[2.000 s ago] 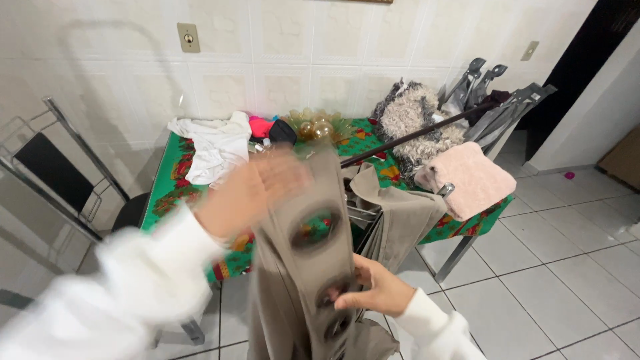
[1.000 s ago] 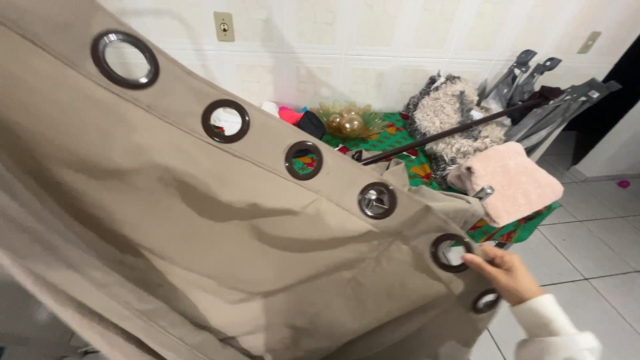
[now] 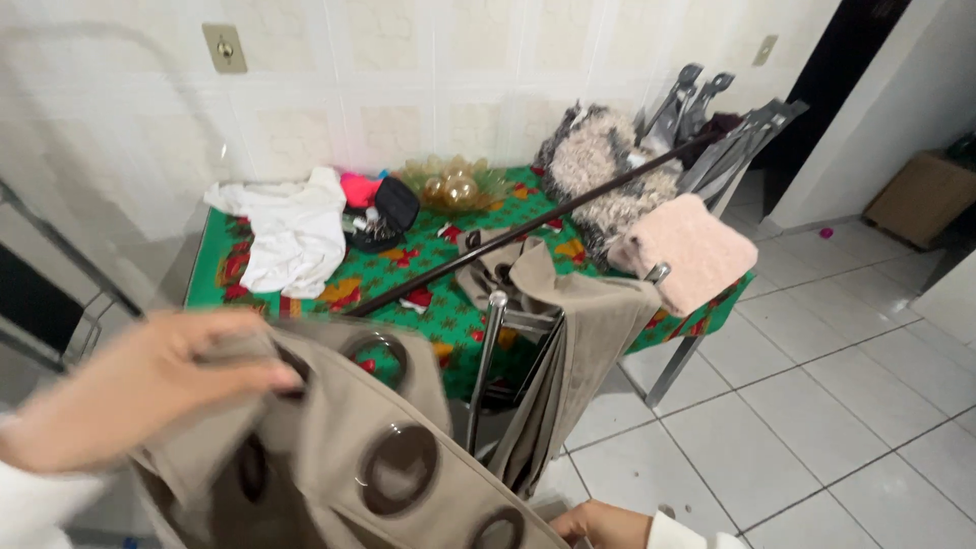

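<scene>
My left hand, slightly blurred, pinches the top band of a beige grommet curtain at the lower left. At the bottom, my right hand grips the same band near a brown grommet; its fingertips are partly hidden by the cloth. Several brown eyelet rings line the band, and the fabric hangs in folds. Another beige curtain drapes over a metal chair back, its eyelet end resting on the table. A dark curtain rod slants across the table, its lower end hidden behind the held curtain.
The table's green patterned cloth carries a white garment, an unzipped black case, a glass bowl with gold balls, shaggy fabric, a folded pink cloth and grey curtains. A second chair stands left.
The curtain was stretched wide across the view a second ago; now its band is lower and bunched between my hands. My left hand has come back into view.
</scene>
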